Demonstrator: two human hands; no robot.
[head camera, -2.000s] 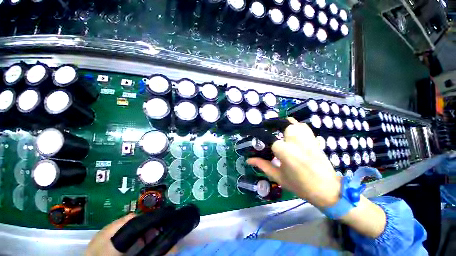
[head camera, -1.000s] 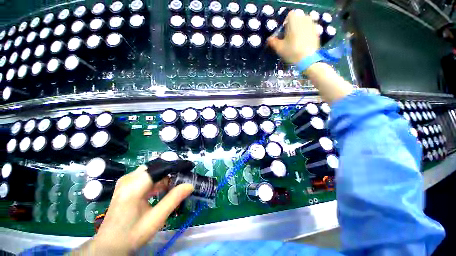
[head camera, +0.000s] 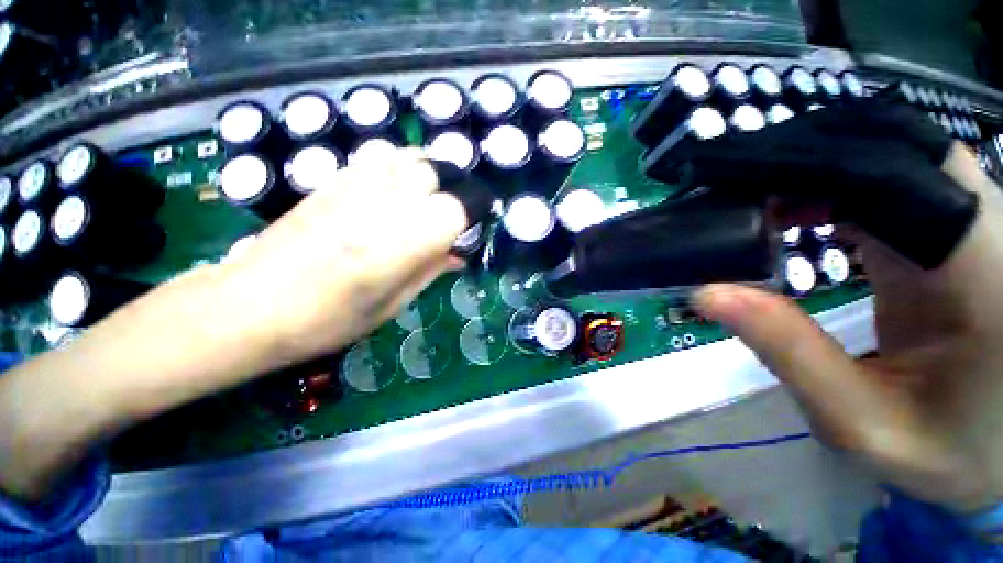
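My left hand (head camera: 357, 242) reaches in from the left over the green circuit board (head camera: 423, 401), with a black cover on a fingertip. Its fingertips are bent down beside standing capacitors, and whether they grip one is hidden. My right hand (head camera: 880, 297), with black-covered fingers, holds a black capacitor (head camera: 673, 247) lying sideways above the board, its end pointing left. A capacitor with a silver top (head camera: 555, 327) stands near the front edge. Several pale half-shaded circles (head camera: 423, 354) show bare on the board, in front of my left hand.
Rows of white-topped capacitors (head camera: 368, 108) stand along the board's back. Copper-coloured coils (head camera: 601, 337) sit near its front. A metal rail (head camera: 462, 440) runs before it. A clear tray (head camera: 440, 24) lies behind. A blue coiled cord (head camera: 517, 484) and dark stock (head camera: 704, 528) show below.
The view has shifted and closed in. My right hand has come back from the tray to above the board with a capacitor. My left hand has reached farther in, its fingers now down among the capacitors.
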